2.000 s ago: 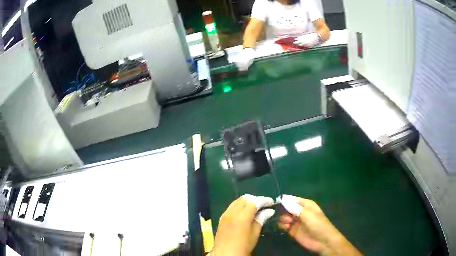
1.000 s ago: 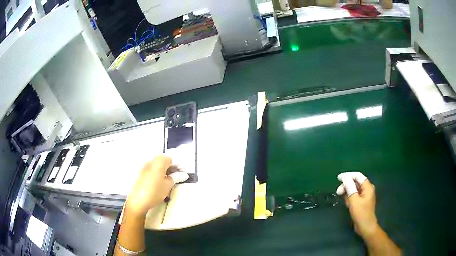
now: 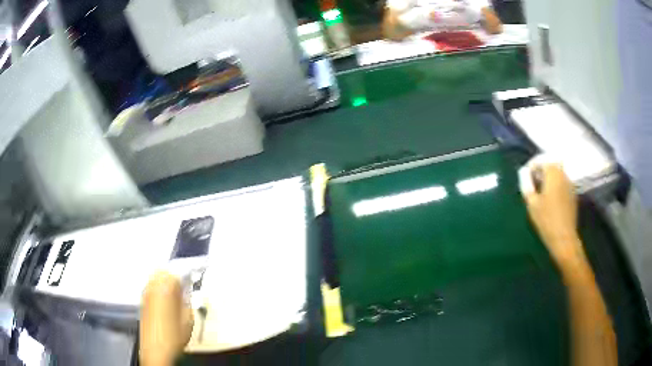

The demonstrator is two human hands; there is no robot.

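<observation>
A phone middle frame lies on the white left conveyor belt, its dark camera end away from me. My left hand is at its near end, blurred; I cannot tell whether the fingers grip it. My right hand, with white finger cots, is at the near left side of the right conveyor. A dark, blurred, flat piece, which looks like another phone frame, reaches up and left from its fingertips, above the bench's far right part.
More frames lie at the belt's left end. Clear film scraps lie near the front of the green mat. Yellow tape marks the mat's left edge. An open machine stands back left, a cabinet right. A person sits across the bench.
The frame first held over the mat now lies on the left belt, slightly further left than a second ago. My right hand has moved up and right to the right conveyor, and a dark piece shows there.
</observation>
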